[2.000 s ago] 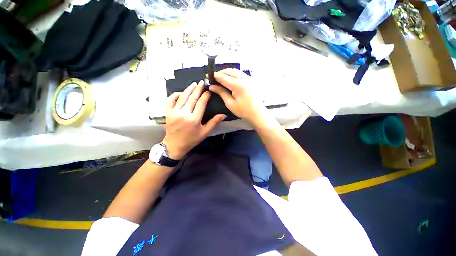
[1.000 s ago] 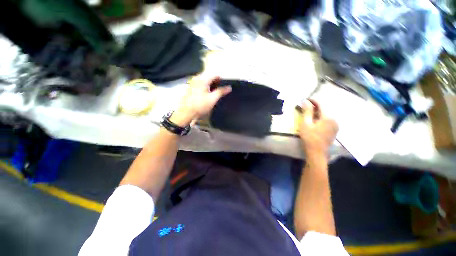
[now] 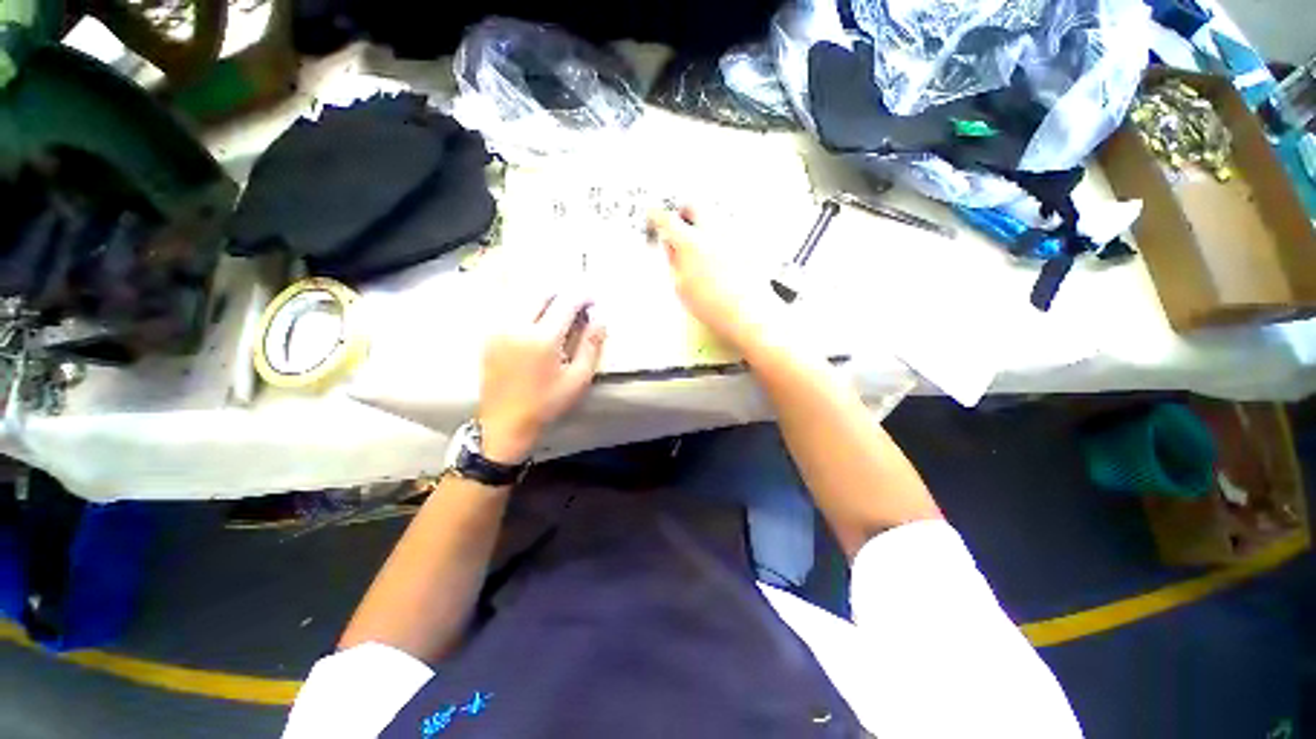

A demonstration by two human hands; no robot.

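The pale cream work board lies in front of me, with small metal ornaments in rows near its back. My right hand reaches over the board, its fingertips at the ornaments; whether they pinch one is too small to tell. My left hand is over the board's front left with fingers curled; a dark spot shows between thumb and fingers, and I cannot tell if it is a held piece or shadow. The small hammer lies right of my right hand, touched by neither hand.
A black fabric pile lies at left, above a tape roll. A dark green machine stands far left. At right are a thin pointed tool, clear plastic bag, blue item, white sheet and cardboard box.
The black panel that lay under my hands is gone from the board. The hammer has been put down at the right. My right hand has moved to the ornaments; my left hand has come back from the panel.
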